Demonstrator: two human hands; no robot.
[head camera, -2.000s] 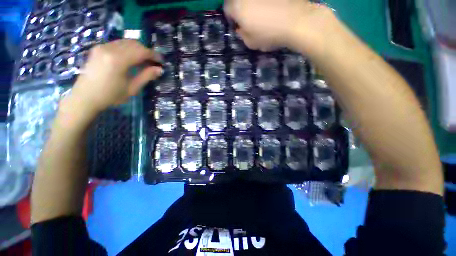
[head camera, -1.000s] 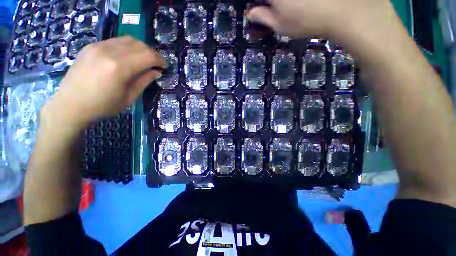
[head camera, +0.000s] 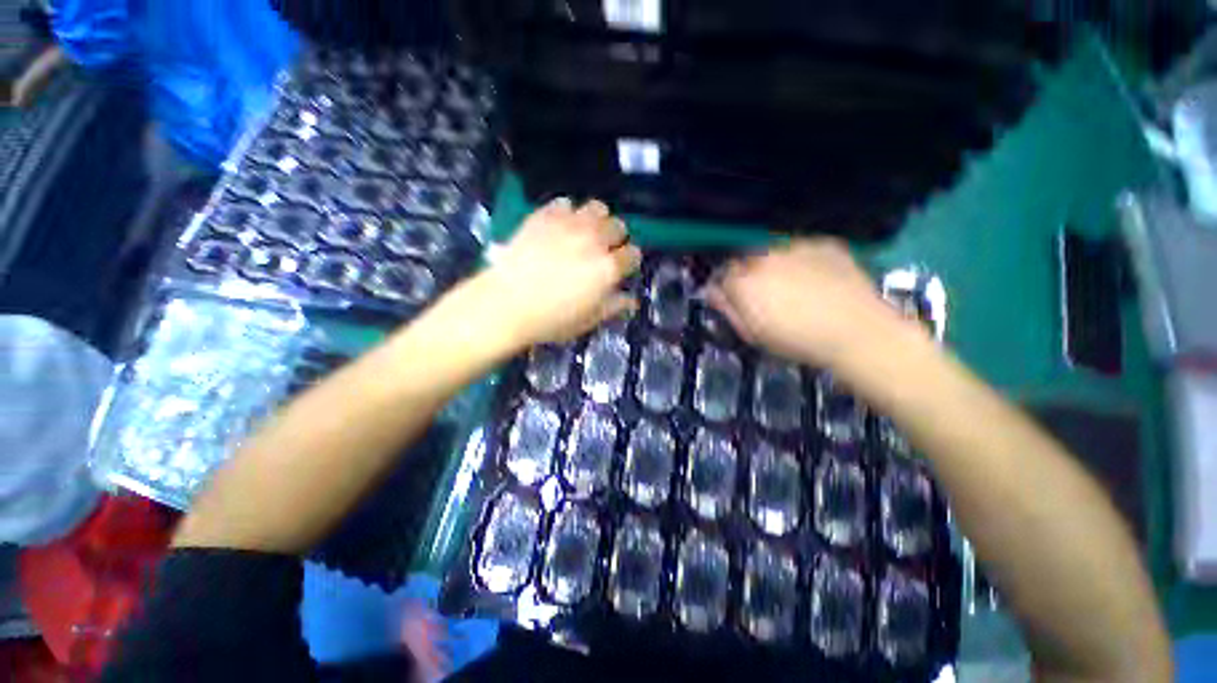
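A large black blister tray (head camera: 741, 640) lies in front of me with silvery rounded units (head camera: 714, 467) in its pockets. My left hand (head camera: 567, 267) is over the tray's back-left part, fingers curled, fingertips beside a unit in the back row. My right hand (head camera: 774, 300) is over the back row to the right, fingertips pointing down and inward. A unit (head camera: 670, 296) shows between the two hands. The view is blurred, and I cannot tell whether either hand pinches a small part.
Stacked black trays with white labels (head camera: 638, 156) stand behind. A second filled tray (head camera: 320, 187) lies back left, a clear blister tray (head camera: 200, 387) left. A phone (head camera: 1090, 300) and a dark parts tray (head camera: 1088, 460) lie right. A blue-clothed person (head camera: 220, 67) is far left.
The view has tilted up and turned, showing the stack. My left hand has moved from the tray's left edge to its back row, close to my right hand.
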